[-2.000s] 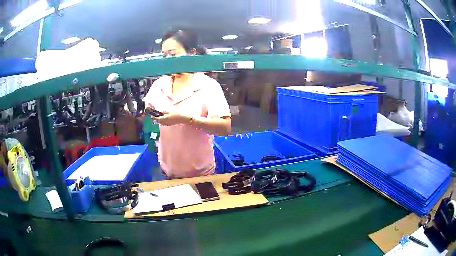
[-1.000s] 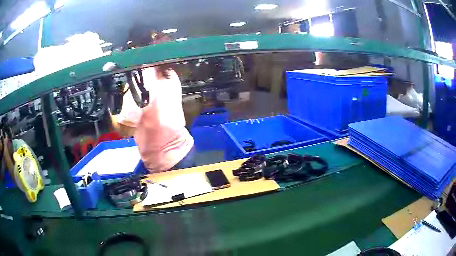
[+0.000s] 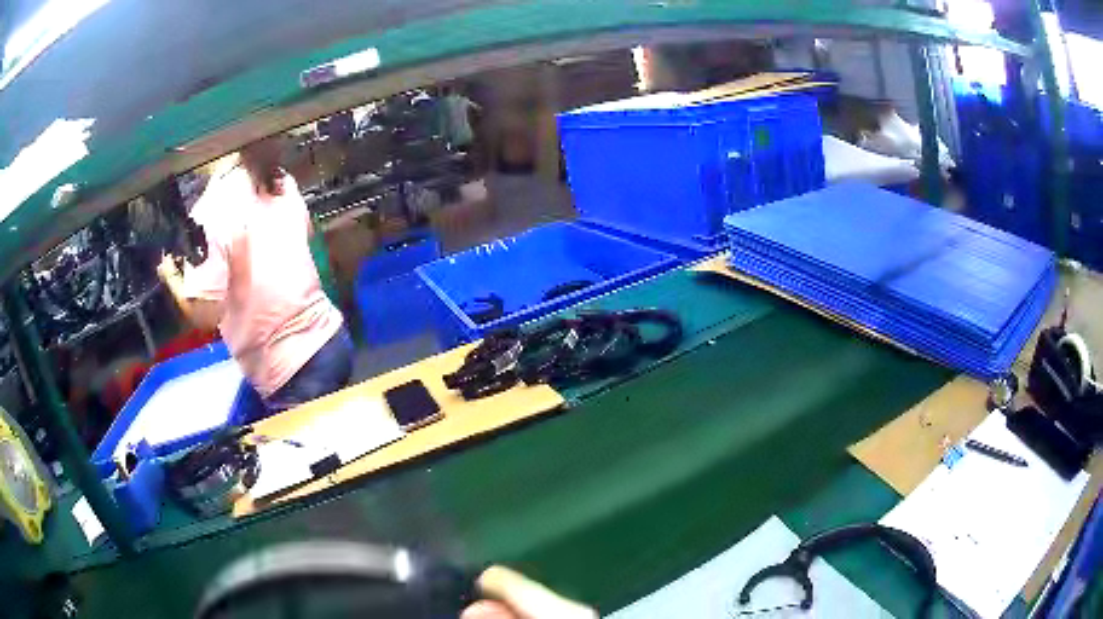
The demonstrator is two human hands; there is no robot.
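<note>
A black headband (image 3: 309,562) with a shiny silvery band on its arch is at the bottom left of centre, blurred and cut off by the lower edge. A bare hand, my right hand (image 3: 526,595), is at its right end with fingers closed on it; only part of the hand shows. My left hand is not in view. Another black headband (image 3: 901,541) with a C-shaped yoke (image 3: 778,580) lies at the lower right, partly over a white sheet (image 3: 714,586).
A tan board (image 3: 532,399) across the green bench (image 3: 653,484) bears a headband pile (image 3: 569,351), papers (image 3: 333,453) and a smartphone (image 3: 413,404). Blue corrugated sheets (image 3: 895,260), a record sheet (image 3: 992,520) and pen (image 3: 997,453) are right. A person (image 3: 272,278) stands beyond.
The view has turned right and down. The silvery-banded headband and my right hand have come into view. More of the white sheet and its headband shows. The person opposite has turned away.
</note>
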